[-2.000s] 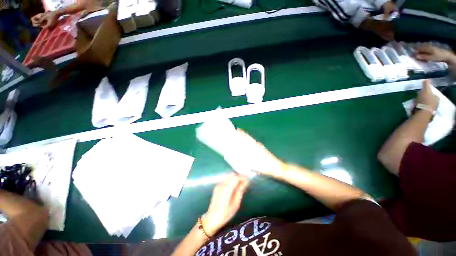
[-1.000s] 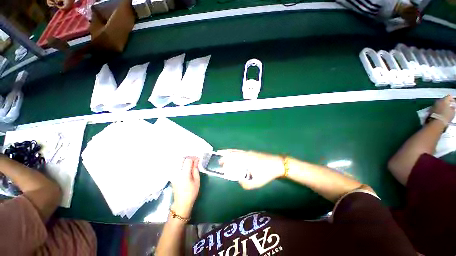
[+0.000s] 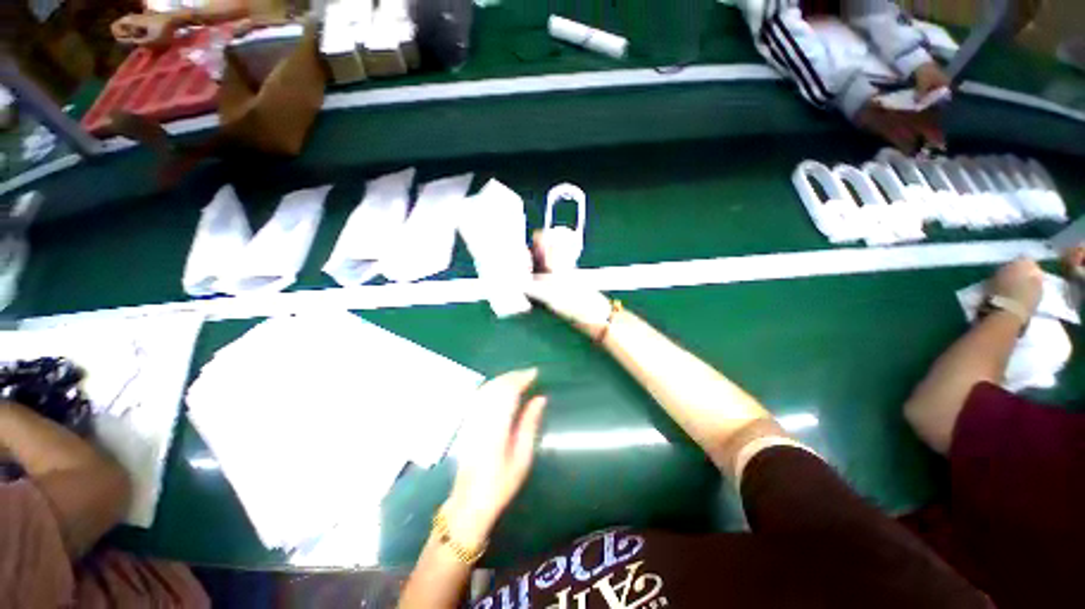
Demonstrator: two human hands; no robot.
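A wrapped unit lies tilted across the belt's white edge strip, its lower end over the worktop. My right hand is at its lower right edge, fingers between it and a bare white loop-shaped unit. Blur hides whether the fingers grip either. My left hand is open and empty over the worktop, right of the stack of white sleeves. Several other wrapped units, among them one, lie on the belt to the left.
Bare units stand in a row on the belt at right. Neighbours' arms show at right and left, with dark cables at left. Across the belt are a carton, a red tray and a person in striped sleeves.
The bare unit between my hands is no longer seen there. A further wrapped unit is at the belt edge. My right hand has moved forward to the belt; my left hand has moved right, off the stack.
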